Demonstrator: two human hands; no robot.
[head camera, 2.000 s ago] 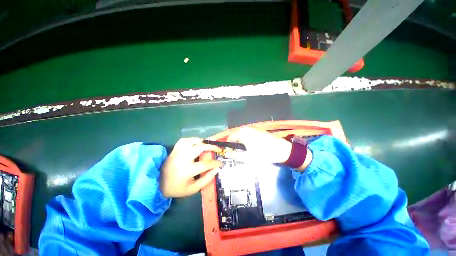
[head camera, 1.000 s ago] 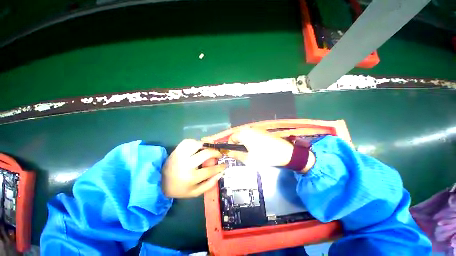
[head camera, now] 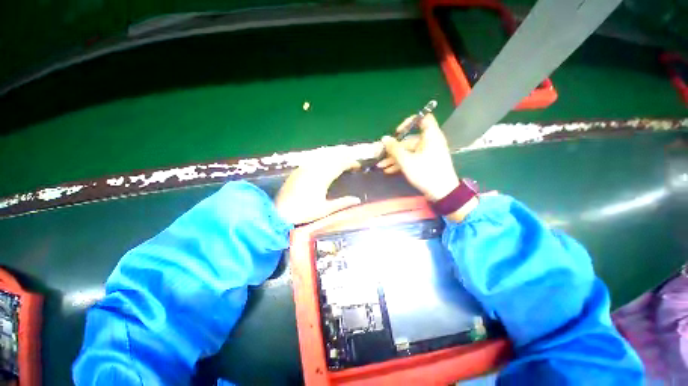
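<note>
The open tablet [head camera: 362,320] lies in its red tray [head camera: 305,301] in front of me, its circuit board at the left and a large grey battery [head camera: 426,294] to the right. My right hand [head camera: 424,160] is above the tray's far edge and holds the tweezers [head camera: 411,128], a thin dark tool slanting up to the right. My left hand [head camera: 317,188] is beside it at the bench's far edge, over the dark backing sheet [head camera: 377,190]. The sheet is mostly hidden by the hands. Whether the left fingertips hold a piece cannot be told.
A grey metal post [head camera: 528,64] rises from the worn white-and-brown rail [head camera: 219,170]. Beyond it, another red tray [head camera: 453,64] is on the green belt, with a small pale bit [head camera: 306,106]. A red tray [head camera: 32,332] with a board stands at the far left. Purple cloth [head camera: 656,324] shows at right.
Both hands have moved from the tablet's upper left corner up to the dark sheet. The tweezers have swung from nearly level to slanting upward. The tablet's upper left corner is now uncovered.
</note>
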